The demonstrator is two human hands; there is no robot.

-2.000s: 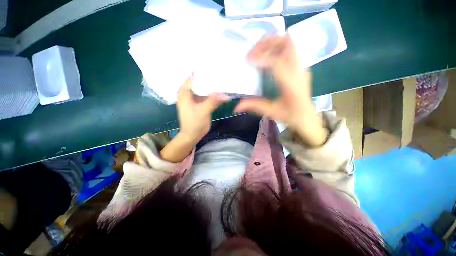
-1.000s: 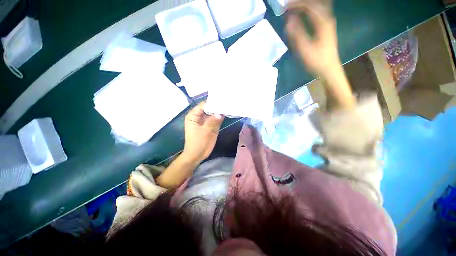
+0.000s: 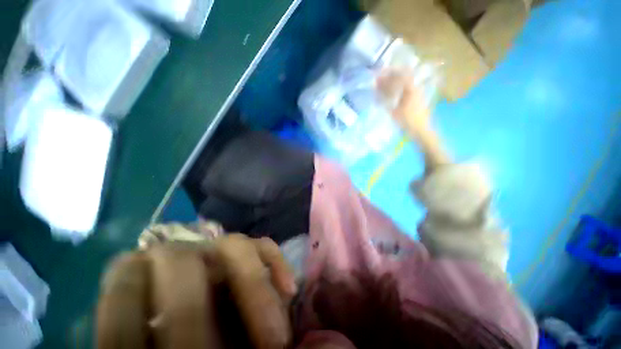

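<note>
My left hand point(image 3: 197, 296) is large and blurred, close to the camera at the lower left, with its fingers curled; whether it holds anything is hidden. My right hand point(image 3: 398, 92) is stretched out below the table, blurred, at the clear plastic bag point(image 3: 320, 102) with white trays in it. Whether its fingers grip anything cannot be told. A bright white sheet pile point(image 3: 68, 170) lies on the green table. White trays with rounded recesses point(image 3: 105, 58) stand behind it at the upper left.
The green table's edge point(image 3: 225, 112) runs diagonally from top centre to lower left. White trays point(image 3: 17, 300) are at the left edge. An open brown carton point(image 3: 436, 41) stands at the top right on the blue floor point(image 3: 545, 129). A blue object point(image 3: 596, 242) lies at the far right.
The view has swung right and down. My right hand has moved from above the table to the bag below it. My left hand has left the sheets and come up near the camera.
</note>
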